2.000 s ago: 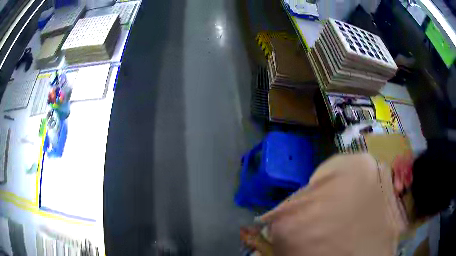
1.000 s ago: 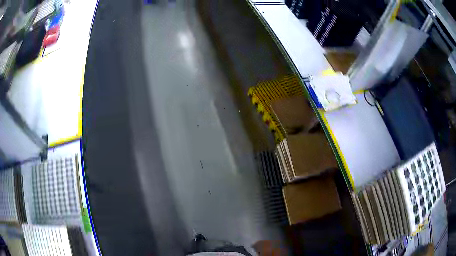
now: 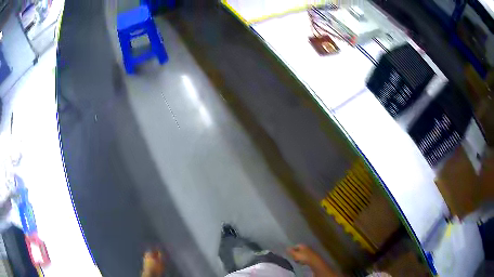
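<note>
My left hand (image 3: 153, 262) is small and blurred at the bottom edge; nothing shows in it, and its finger pose is unclear. My right hand (image 3: 302, 253) is at the bottom centre-right, fingers curled in, with no object visible. Both hang over the floor, away from the benches. On the right bench, far ahead, lies the reddish-brown test fixture (image 3: 324, 45), with red and black test leads running near it. A pale metal tester (image 3: 355, 22) stands behind it. A blue plastic stool (image 3: 139, 38) stands on the floor at the upper left.
The right bench (image 3: 379, 146) runs diagonally, with black ribbed trays (image 3: 398, 78) and cardboard (image 3: 459, 184) along its back. A yellow slatted pallet (image 3: 349, 203) bearing cardboard is on the floor beside it. The left bench (image 3: 43, 135) holds a red-and-white item (image 3: 37, 251). Grey floor lies between.
The view has moved forward along the aisle. The person in the light top and the tray stacks have left view. The fixture, tester and another stretch of bench now show, and both my hands show.
</note>
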